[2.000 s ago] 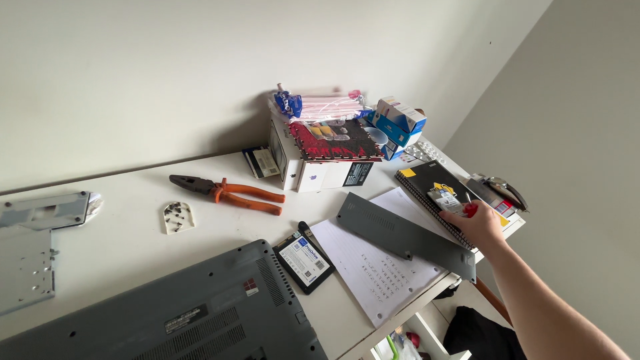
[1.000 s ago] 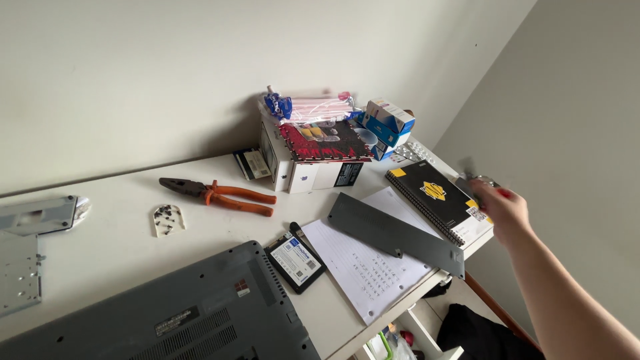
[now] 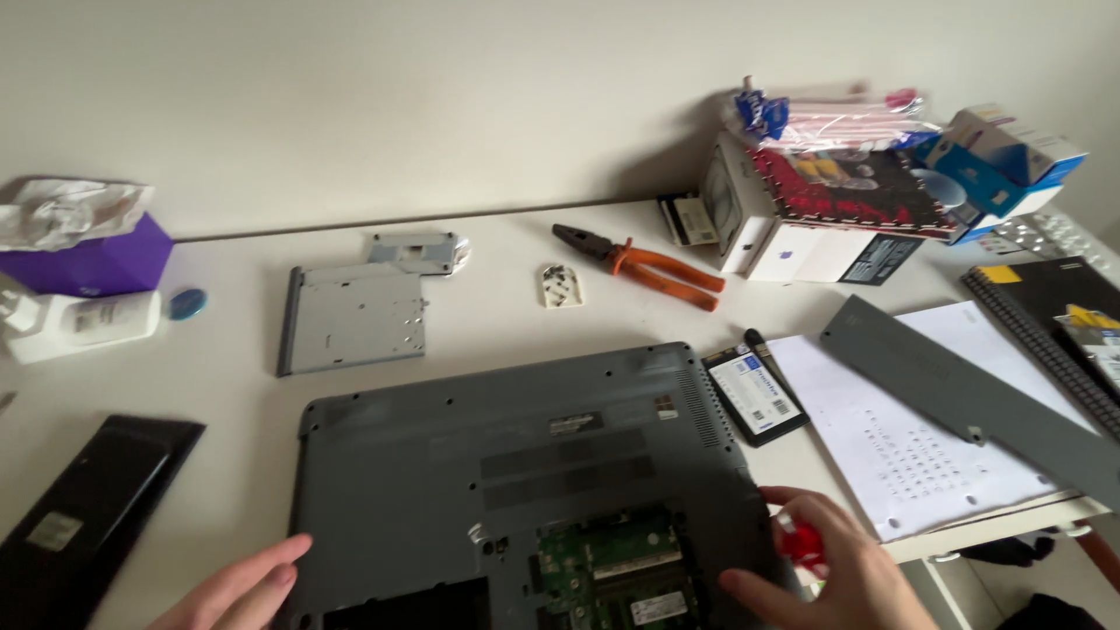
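A grey laptop lies bottom side up, its open bay showing a green circuit board. My left hand is at its left edge, fingers apart, nothing held. My right hand is at the right edge with a small red and clear object, not clearly identifiable, held in it; thumb and index finger span the edge. To the right are a solid-state drive and a grey cover panel on paper. Small screws sit on a white piece behind the laptop, beside orange-handled pliers.
An optical drive with a metal bracket lies behind the laptop. A black package, a white bottle and a purple box are on the left. Boxes stand at the back right; a spiral notebook is near the right edge.
My right hand has moved from the notebook to the laptop's right edge, and my left hand has come into view. The view has shifted left.
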